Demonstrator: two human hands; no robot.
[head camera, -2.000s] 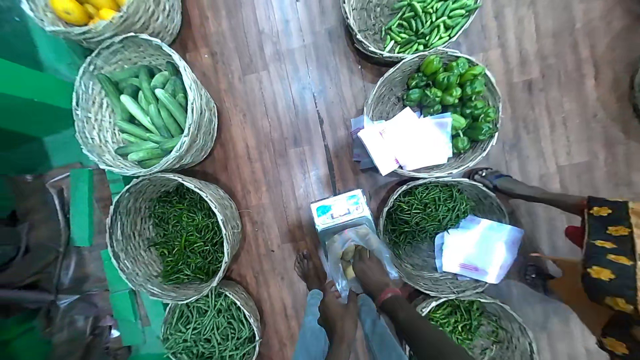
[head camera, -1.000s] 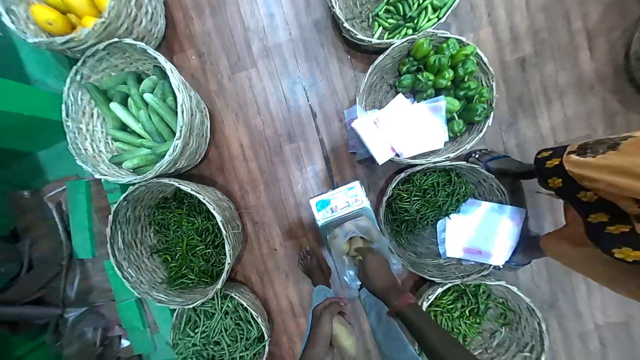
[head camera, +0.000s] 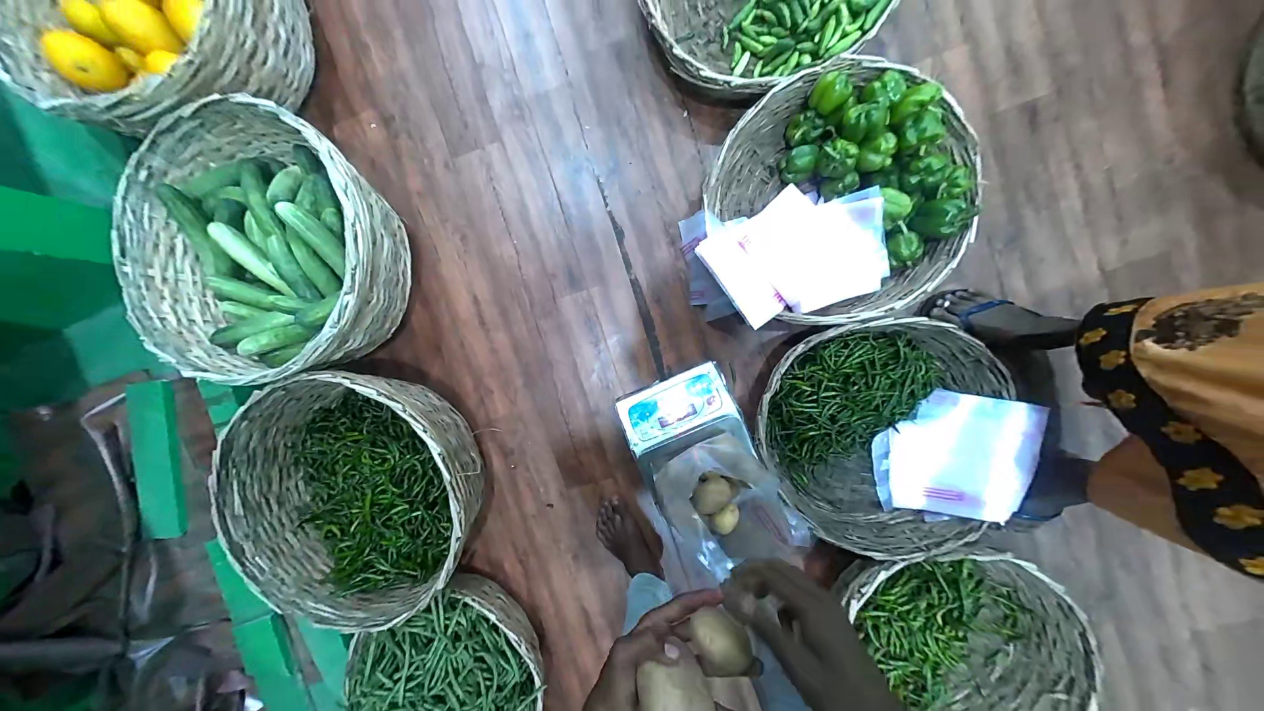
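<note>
My left hand (head camera: 637, 652) holds potatoes (head camera: 719, 642) at the bottom centre; one more lies low in it. Close beside it, my right hand (head camera: 790, 612) has its fingers bent near the potatoes; a blurred, brownish thing, perhaps a potato, shows at its fingertips. Ahead of both hands, a clear plastic bag (head camera: 765, 513) lies on the weighing scale (head camera: 676, 407), with a few small potatoes (head camera: 716, 499) in its mouth.
Wicker baskets of cucumbers (head camera: 262, 262), green chillies (head camera: 370, 494), green beans (head camera: 444, 652) and capsicums (head camera: 879, 148) flank the wooden floor (head camera: 494, 296). Plastic bags (head camera: 968, 454) lie over a chilli basket (head camera: 854, 405). A person in a patterned cloth (head camera: 1185, 395) stands at the right.
My right hand has drawn back from the bag on the scale to beside my left hand. The left hand, at the bag two seconds ago, now holds potatoes nearer my body.
</note>
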